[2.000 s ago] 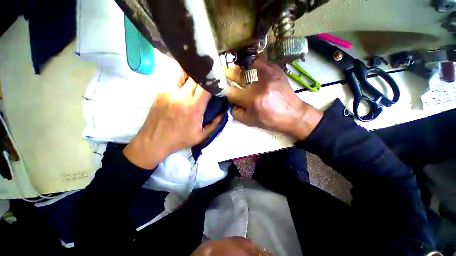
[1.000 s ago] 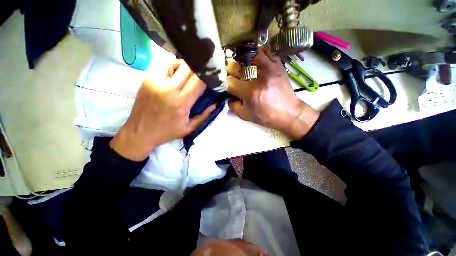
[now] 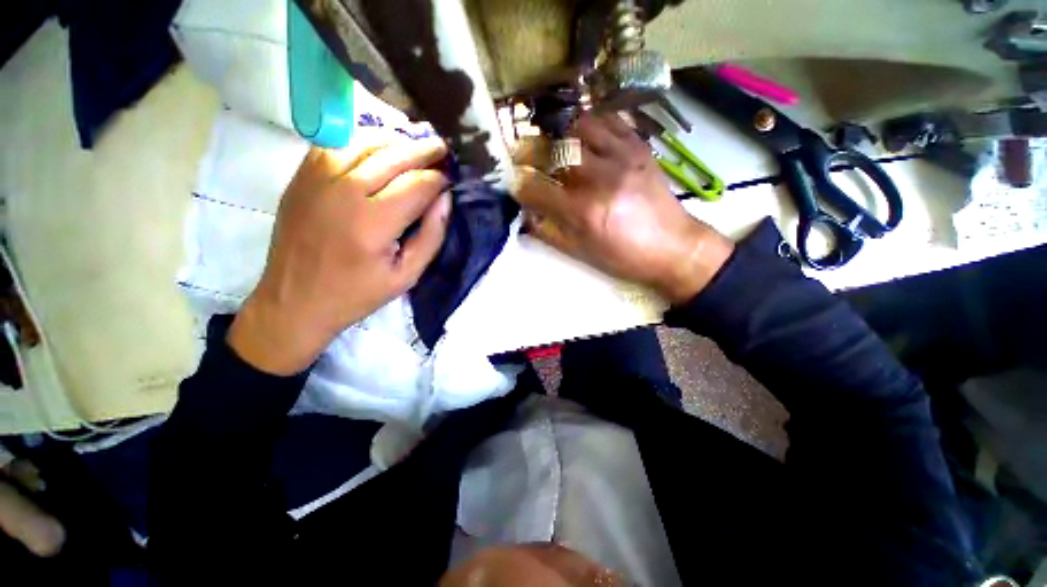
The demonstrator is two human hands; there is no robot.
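The worn sewing machine head [image 3: 534, 52] fills the top middle. Navy fabric [image 3: 465, 258] lies under and in front of it, joined to white fabric [image 3: 235, 212] that spreads left and hangs over the table edge. My left hand [image 3: 356, 224] grips the navy fabric left of the needle area, fingers bent onto it. My right hand [image 3: 609, 201] is at the machine's right side, its fingertips near the presser foot, partly hidden by metal parts. Whether the right fingers pinch cloth cannot be seen.
Black shears [image 3: 815, 184], a green thread snips [image 3: 689, 166] and a pink marker [image 3: 755, 84] lie right of the machine. A teal cover [image 3: 320, 92] stands left. Dark cloth [image 3: 115, 63] lies upper left. Another person's hand [image 3: 29, 516] shows at lower left.
My left hand has shifted left and flattened, exposing more of the navy fabric. My right hand stays near the needle. The other person's hand has come further into view at lower left.
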